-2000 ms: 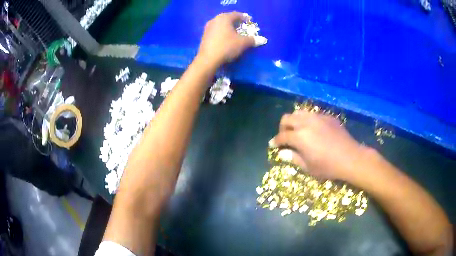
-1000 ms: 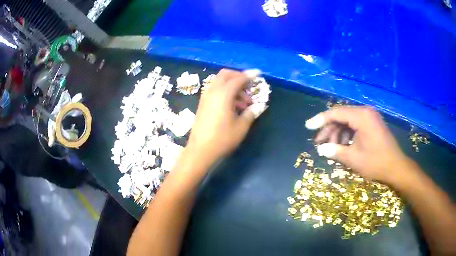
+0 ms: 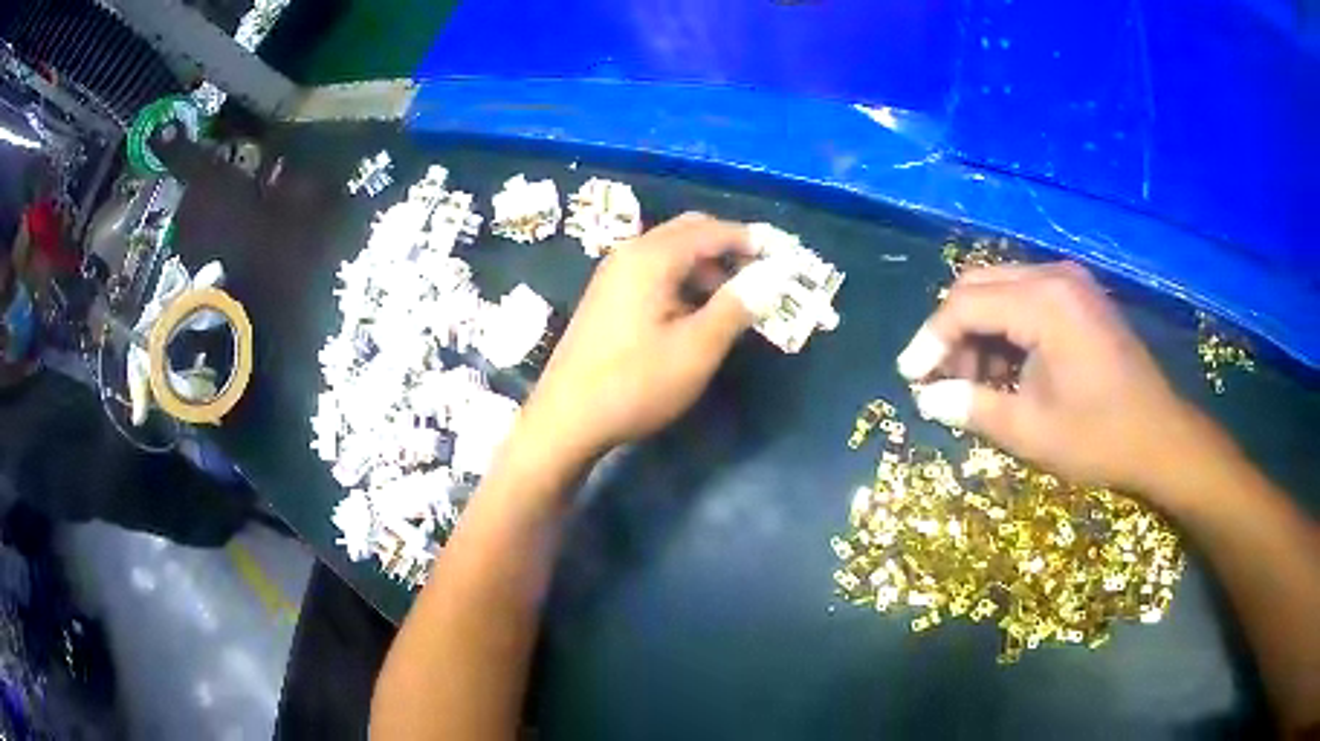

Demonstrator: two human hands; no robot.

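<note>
My left hand [image 3: 652,326] grips a white plastic housing [image 3: 793,297] between covered fingertips, above the dark mat and left of my right hand. The notched face of the housing shows. My right hand [image 3: 1064,384] is just above the upper edge of a heap of brass terminals [image 3: 1013,550]. Its white-covered thumb and finger ends are close together; whether a terminal is between them cannot be told. A heap of white housings [image 3: 413,391] lies left of my left forearm. Two more housings [image 3: 526,209] [image 3: 602,216] lie above it, with metallic specks.
A blue surface with a raised edge [image 3: 652,123] runs along the far side. A tan tape ring [image 3: 200,356] lies at the left by clutter. Small brass pieces [image 3: 1223,352] lie at the right. A small white piece [image 3: 371,174] lies at the upper left.
My left hand has come back from the blue surface to the mat and now holds a housing nearer my right hand. My right hand has moved off the terminal heap to its upper edge.
</note>
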